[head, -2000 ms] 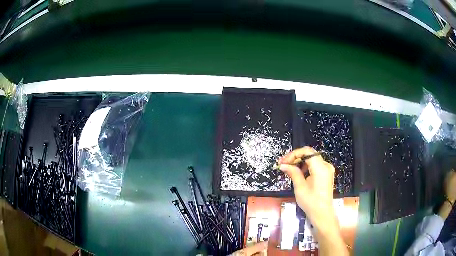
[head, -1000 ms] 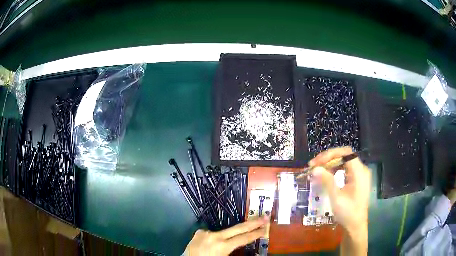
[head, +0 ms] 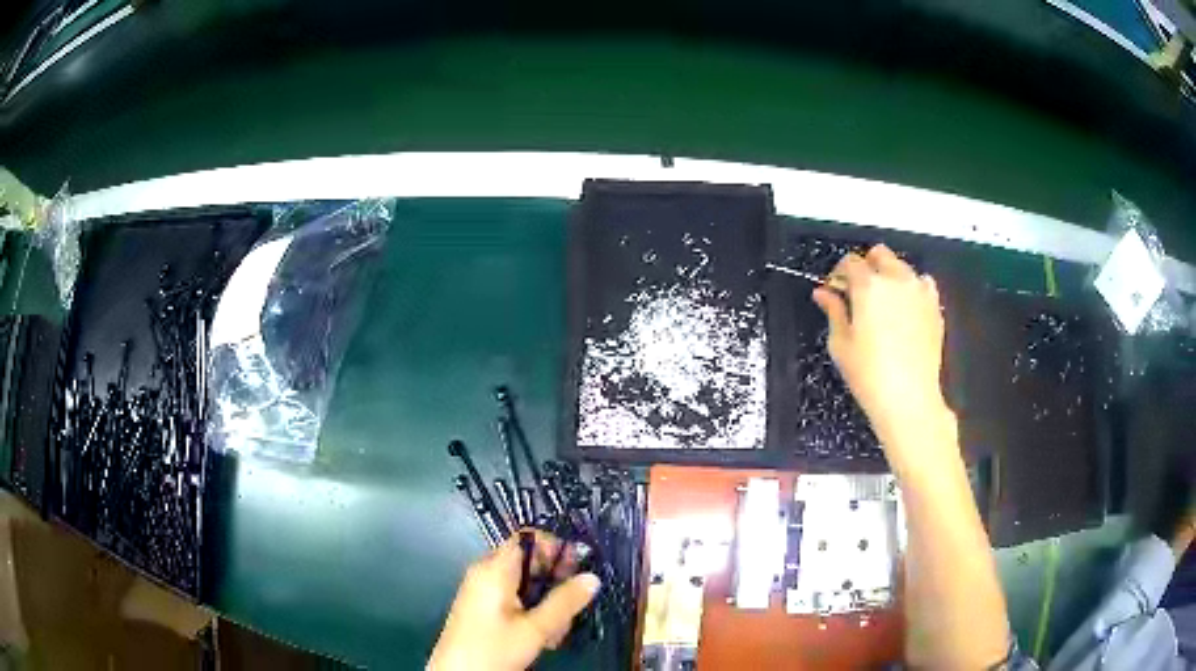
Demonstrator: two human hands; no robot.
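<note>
My right hand (head: 888, 321) is over the tray of small black parts (head: 829, 393), closed on the tweezers (head: 803, 274), whose light tip points left to the rim of the tray of silver-white parts (head: 672, 210). My left hand (head: 514, 600) is at the loose pile of black rods (head: 505, 452), its fingers around a dark rod; its lower part is cut off by the frame edge. The metal assembly fixture (head: 839, 544) sits on the orange base board (head: 735, 642), between my hands. No hand touches it.
At the far left are the large rod tray (head: 131, 249) and a clear plastic bag (head: 282, 354), with a brown carton (head: 92, 577) below. At right are a sparse tray (head: 1043, 459) and a coworker's sleeve (head: 1128, 610). A white rail (head: 433, 176) runs behind.
My left hand has moved left from the fixture to the rod pile and taken hold of a rod. My right hand has moved from the fixture up over the black parts tray.
</note>
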